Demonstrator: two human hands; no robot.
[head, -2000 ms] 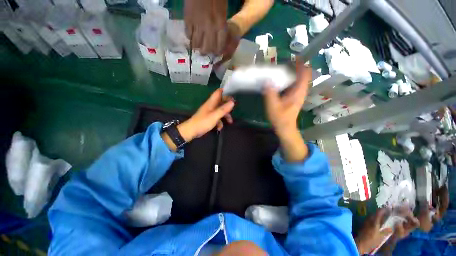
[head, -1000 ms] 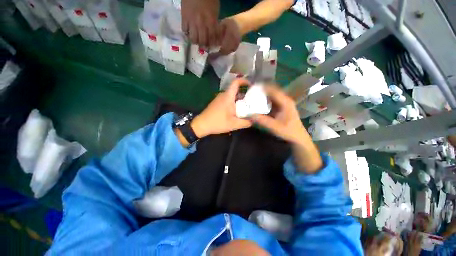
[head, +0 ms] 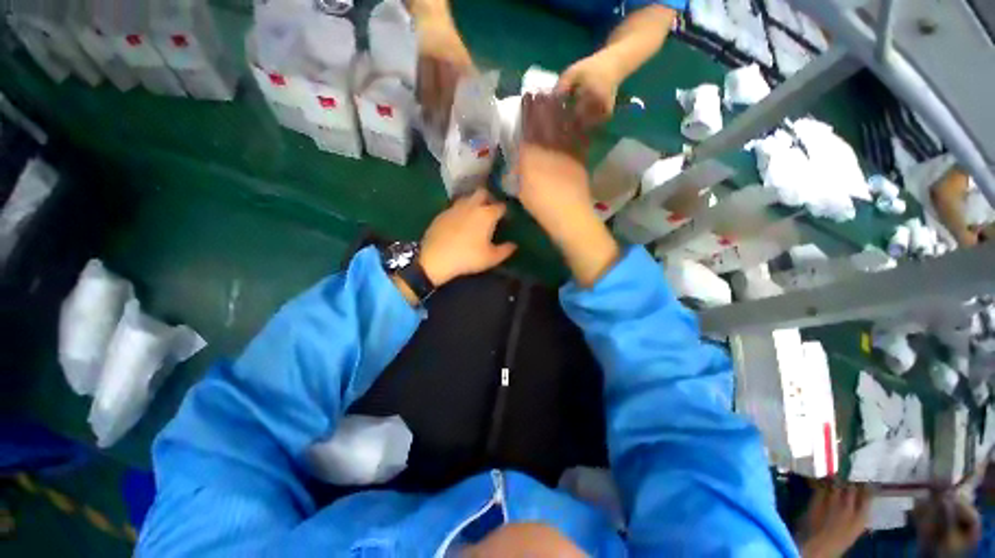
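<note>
My left hand (head: 469,238) has its thumb and fingers apart, with the fingertips at the foot of an upright white carton (head: 464,169) with a red mark. My right hand (head: 554,180) reaches forward beside this carton, with fingers blurred over white material (head: 508,120); its grip is unclear. The black tray (head: 546,360) lies in front of my body. A white wrapped bundle (head: 366,449) lies at its left near corner. Another bundle (head: 589,485) is partly hidden by my right sleeve.
Another person's hands (head: 595,85) work among the cartons ahead. Carton rows (head: 311,104) stand at front left. Two wrapped bundles (head: 129,365) lie at left. A metal bar (head: 851,294) crosses at right, near open cartons (head: 726,234), flat white pieces (head: 802,403) and a white pile (head: 807,164).
The white wrapped item held between my hands is no longer visible there. My hands have parted; the right has moved forward to the cartons, and the left is beside a carton's foot.
</note>
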